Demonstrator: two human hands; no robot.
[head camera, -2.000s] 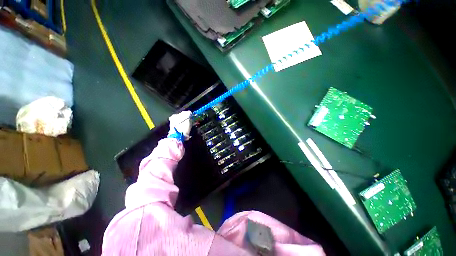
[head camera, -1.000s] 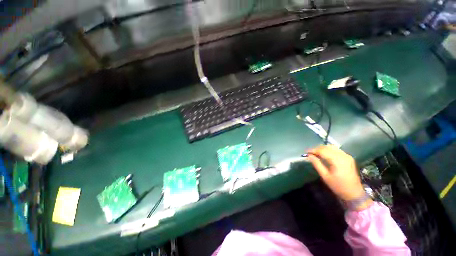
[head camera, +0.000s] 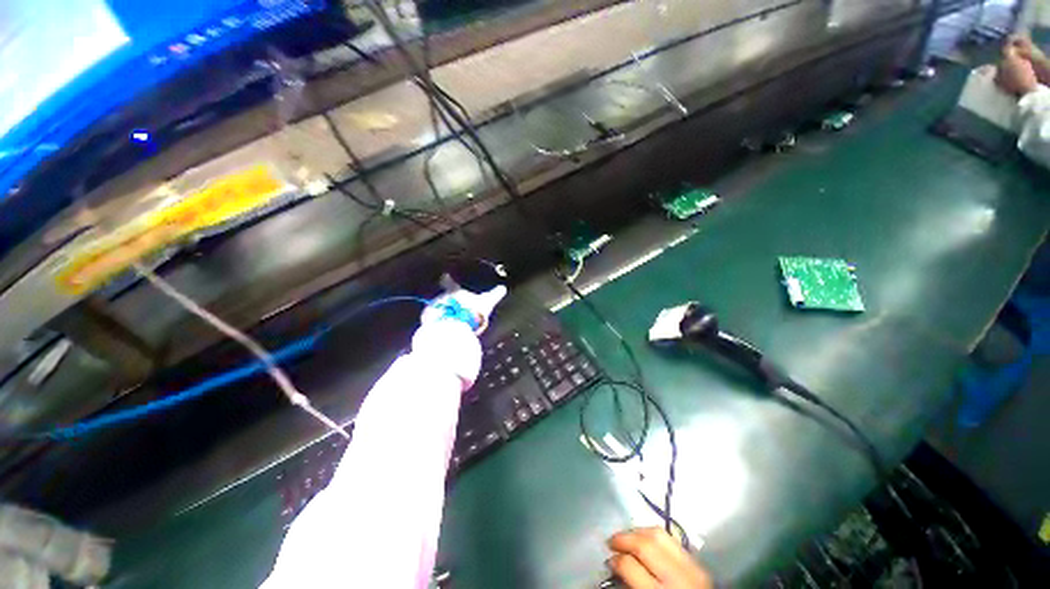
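My left hand (head camera: 470, 306), in a white glove with a blue wrist strap, reaches over the black keyboard (head camera: 518, 391) to the dark gap under the shelf. Blur hides whether it holds anything. My right hand (head camera: 656, 560), bare, is cut off by the bottom edge. Its fingers are curled beside a looped black cable (head camera: 666, 443), and I cannot tell if they grip it. A green circuit board (head camera: 587, 247) lies at the back, right of my left hand, with a lead at it. Another board (head camera: 691, 204) lies further right.
A black scanner (head camera: 737, 351) with a pale head lies on the green bench (head camera: 760, 460). One board (head camera: 821, 284) lies beyond it. A blue screen (head camera: 138, 69) and hanging cables are at upper left. Another person's hands (head camera: 1020, 67) show at upper right. A dark tote (head camera: 898, 529) is at lower right.
The view has swung from the tote to the bench, then toward its right and back. My left hand now reaches over the keyboard. My right hand is lower, at the picture's bottom edge.
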